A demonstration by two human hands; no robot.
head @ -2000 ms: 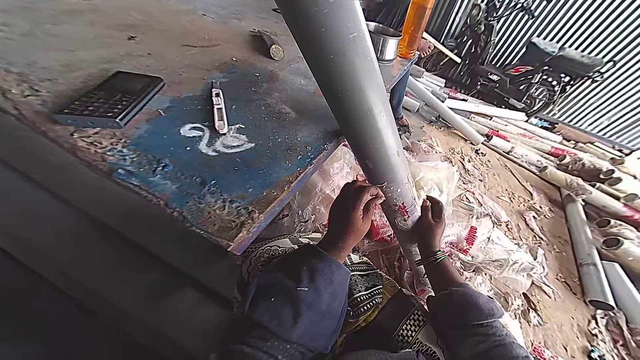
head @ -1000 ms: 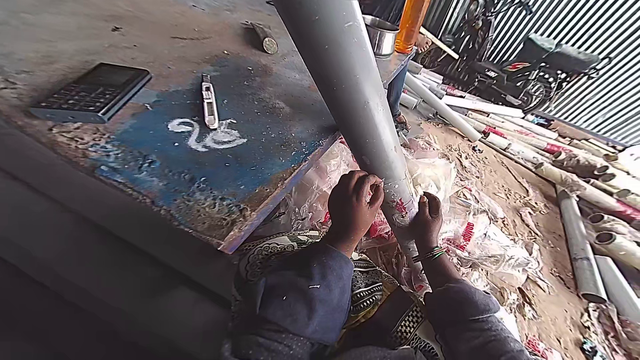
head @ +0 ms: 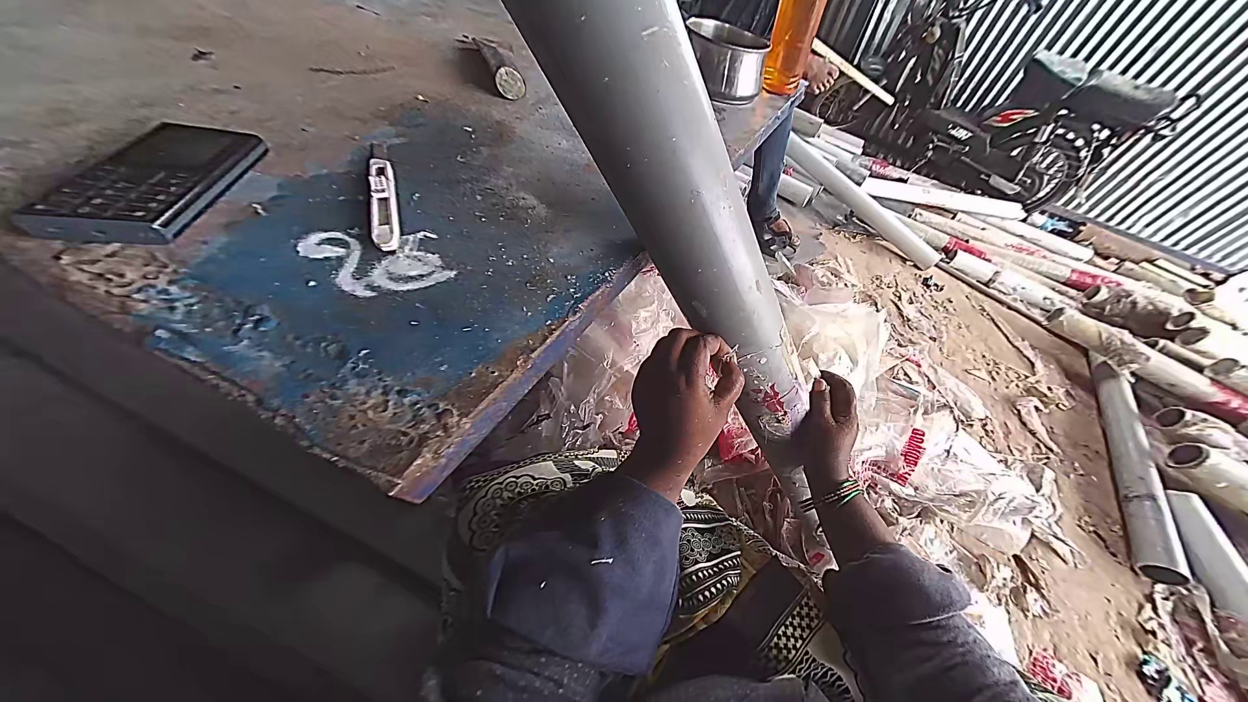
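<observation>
A long grey plastic pipe (head: 673, 175) slants from the top centre down between my hands to my lap. Thin clear plastic film with red print (head: 775, 398) clings to its lower part. My left hand (head: 685, 395), thumb and fingers pinched together, is at the pipe's left side with a bit of the film at its fingertips. On the right side, my right hand (head: 829, 421) is closed against the pipe, its thumb up; whether it grips film or the pipe's edge is hard to tell. A snap-off utility knife (head: 383, 203) lies on the blue-stained tabletop (head: 487, 283), left of the pipe.
A dark keypad device (head: 146, 183), a short stub (head: 507, 80), a metal pot (head: 726, 60) and an orange bottle (head: 792, 44) are on the table. A person's foot (head: 777, 232) shows beyond it. Plastic wrapping (head: 936, 458), several pipes (head: 1136, 468) and a motorcycle (head: 1033, 136) are at right.
Both hands stay at the same part of the pipe, with only small movements of the fingers. The things on the table have not plainly moved; the view has shifted slightly.
</observation>
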